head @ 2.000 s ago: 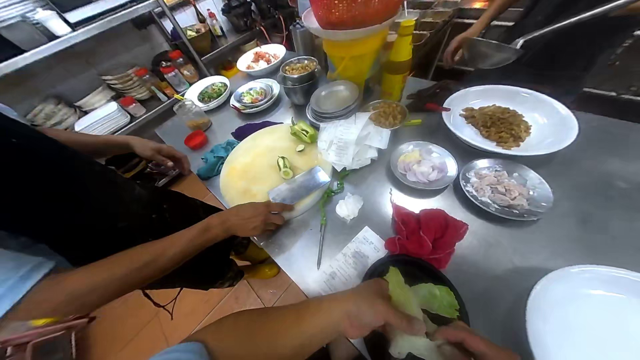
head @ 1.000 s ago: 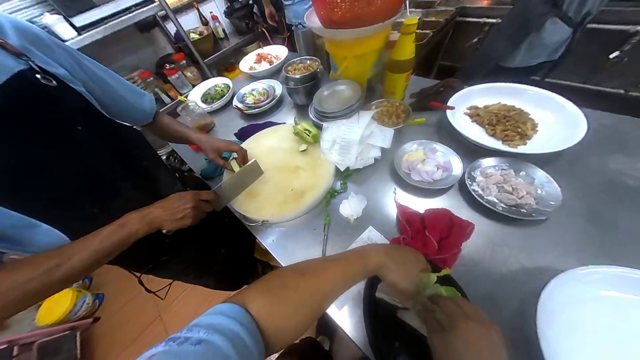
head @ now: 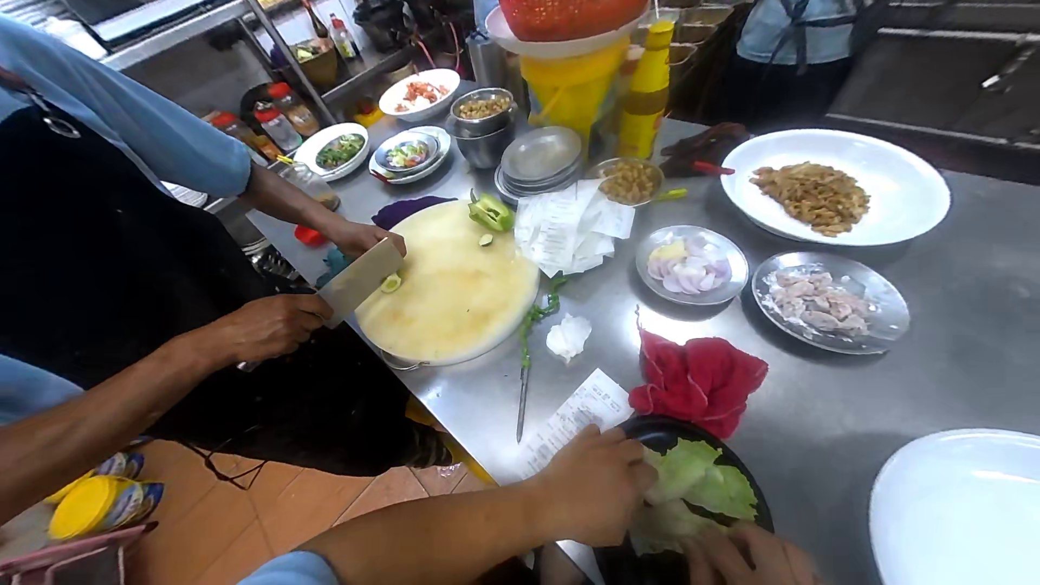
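Observation:
My left hand (head: 597,483) reaches over the left rim of a black bowl (head: 751,471), its fingertips at pale green lettuce leaves (head: 703,479). At the bowl's near edge my right hand (head: 756,556) touches the lower leaves, partly cut off by the frame. Whether either hand grips a leaf is hard to tell. A crumpled red cloth (head: 703,382) lies just behind the bowl, and a printed paper slip (head: 577,418) is beside my left hand. Farther right stands a large white plate (head: 963,508).
At left a co-worker holds a cleaver (head: 363,280) over a round cutting board (head: 455,284) with cucumber and green pepper. Plates of sliced onion (head: 691,264), floured meat pieces (head: 821,305) and brown strips (head: 812,199) stand behind. A thin metal tool (head: 522,398) lies near the table edge.
The lettuce leaves lie more openly in the bowl than a second ago, with my hands farther apart. The co-worker has the cleaver at the board's left edge; two seconds ago its blade lay over the board.

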